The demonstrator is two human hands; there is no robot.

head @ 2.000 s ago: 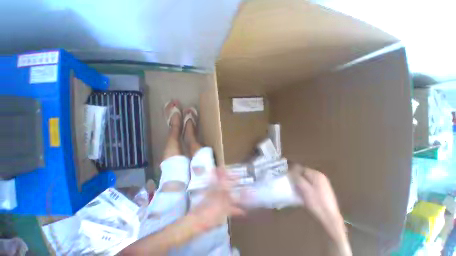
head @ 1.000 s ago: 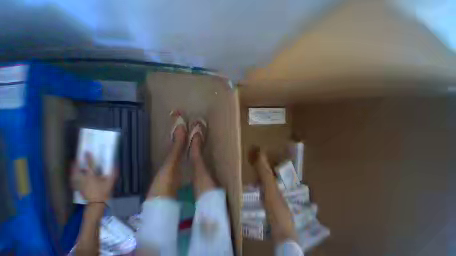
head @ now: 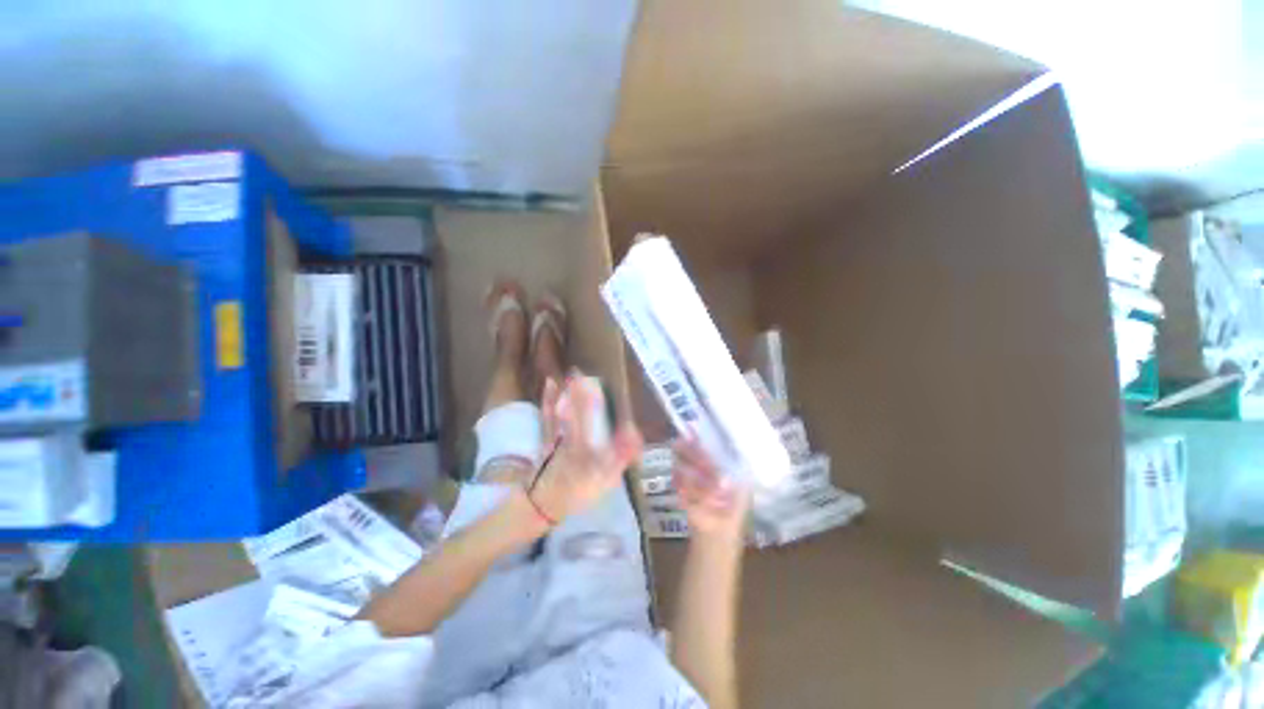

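My right hand (head: 710, 488) grips the lower end of a long white retail box (head: 682, 363) with black print and a barcode, held tilted over the left side of the large brown carton (head: 970, 346). My left hand (head: 585, 450) is above my knees, left of the carton wall, with a small white thing (head: 595, 413) at its fingers; its shape is unclear. Several white boxes (head: 807, 501) lie in the carton. Another white box (head: 326, 337) lies on the roller conveyor outlet (head: 398, 349).
The blue machine (head: 208, 457) with a grey control box (head: 139, 330) stands at left. Loose white packs (head: 326, 554) lie on cardboard at lower left. My feet are on brown cardboard. Green crates (head: 1144, 333) and a yellow object (head: 1227, 596) are at far right.
My left hand has moved right from the rollers to above my knees. My right hand has come up from inside the carton and now shows holding a long white box.
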